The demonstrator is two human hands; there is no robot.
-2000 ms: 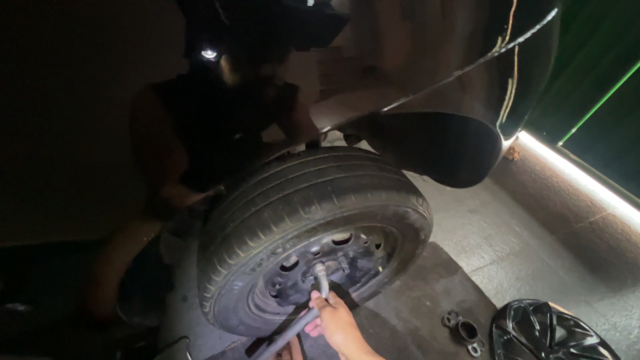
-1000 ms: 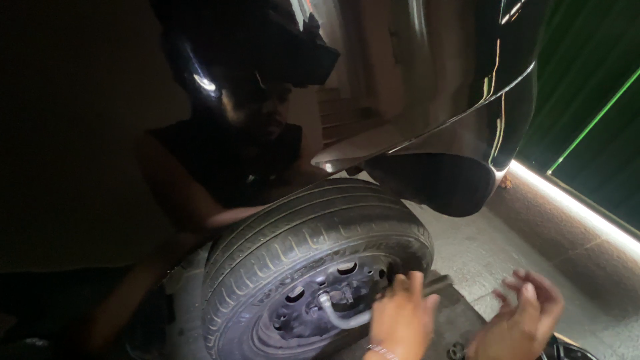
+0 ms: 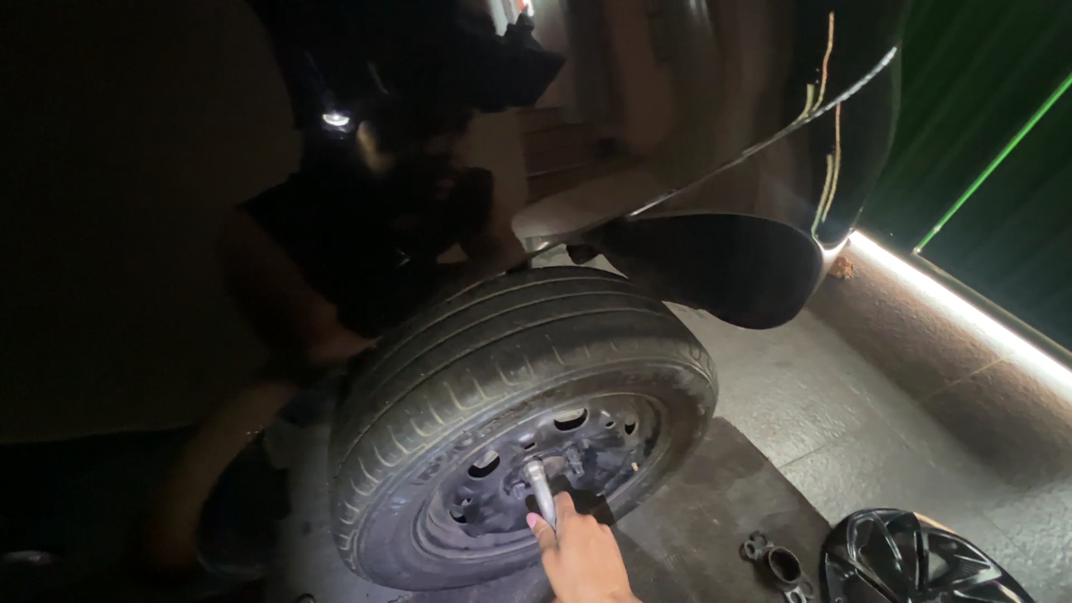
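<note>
A car wheel with a black steel rim (image 3: 502, 528) and a worn rubber tire (image 3: 519, 360) stands under the dark, glossy car body (image 3: 712, 109). A metal lug wrench (image 3: 543, 494) has its socket end against the middle area of the rim, at a wheel bolt or nut. My right hand (image 3: 582, 548) is closed around the wrench below its bend, thumb on the left side; the rest of the handle is hidden by the hand and the frame edge. My left hand is not in view.
A glossy black wheel cover (image 3: 913, 557) lies on the floor at the lower right, beside a small dark metal part (image 3: 783, 565) with a round opening. A black mud flap (image 3: 720, 268) hangs behind the tire. A bright light strip (image 3: 963, 306) runs along the right.
One second ago both hands were apart and off the wrench, to the right of its bend. Now my right hand is on the wrench and my left hand has gone out of view.
</note>
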